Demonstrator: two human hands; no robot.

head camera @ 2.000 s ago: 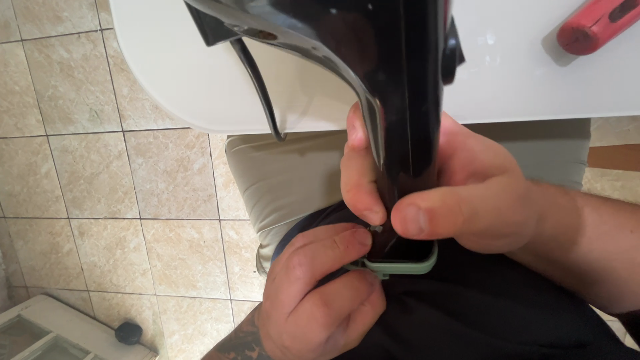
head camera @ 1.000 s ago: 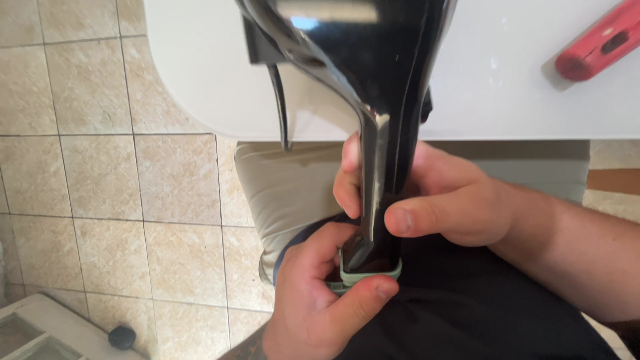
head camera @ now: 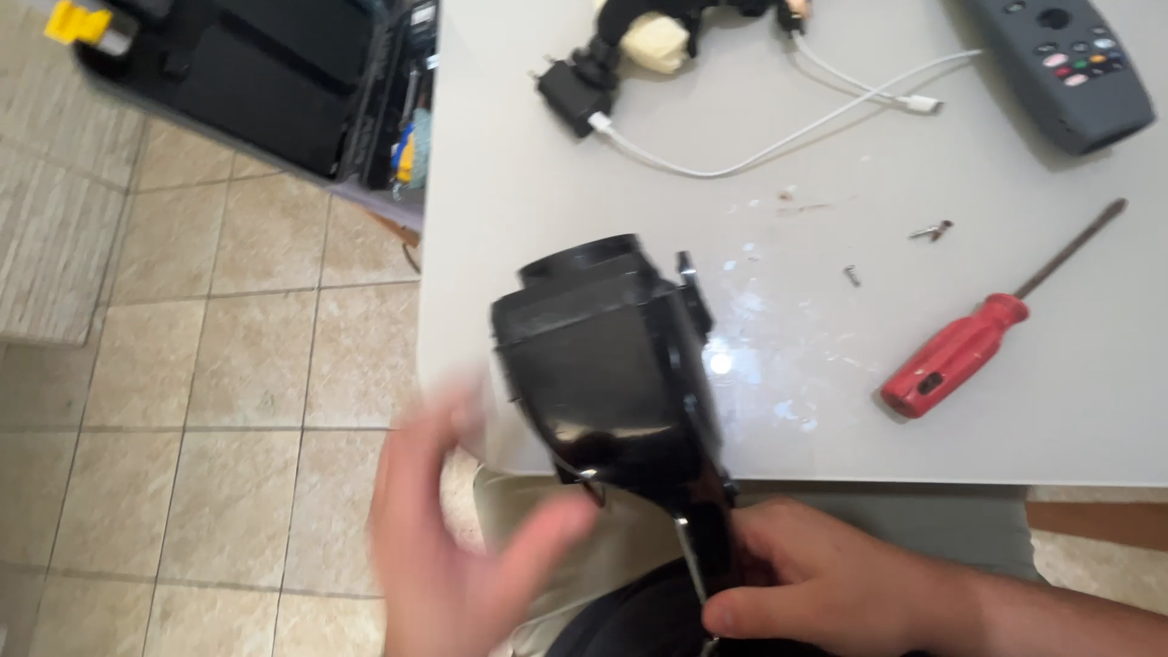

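A glossy black plastic appliance housing (head camera: 602, 383) with a narrow handle stands tilted over the table's near edge. My right hand (head camera: 812, 575) grips its handle, thumb on the front. Blurred and with fingers spread, my left hand (head camera: 465, 538) is just left of the housing; I see nothing in it. A red-handled screwdriver (head camera: 958, 351) lies on the table to the right of the housing. Between the two lie a small screw (head camera: 851, 275) and some more small metal pieces (head camera: 932, 231). The handle's lower end is out of view.
On the white table (head camera: 821, 447) are a white USB cable (head camera: 712, 173), a black charger plug (head camera: 573, 94) and a grey remote control (head camera: 1063, 73). An open black case (head camera: 265, 82) holding tools stands at the upper left, beyond the table's left edge. Below is tiled floor (head camera: 246, 365).
My left hand has come away from the green-edged lower end of the handle, and its fingers have spread. My right hand keeps its grip. The view has shifted to show more of the table.
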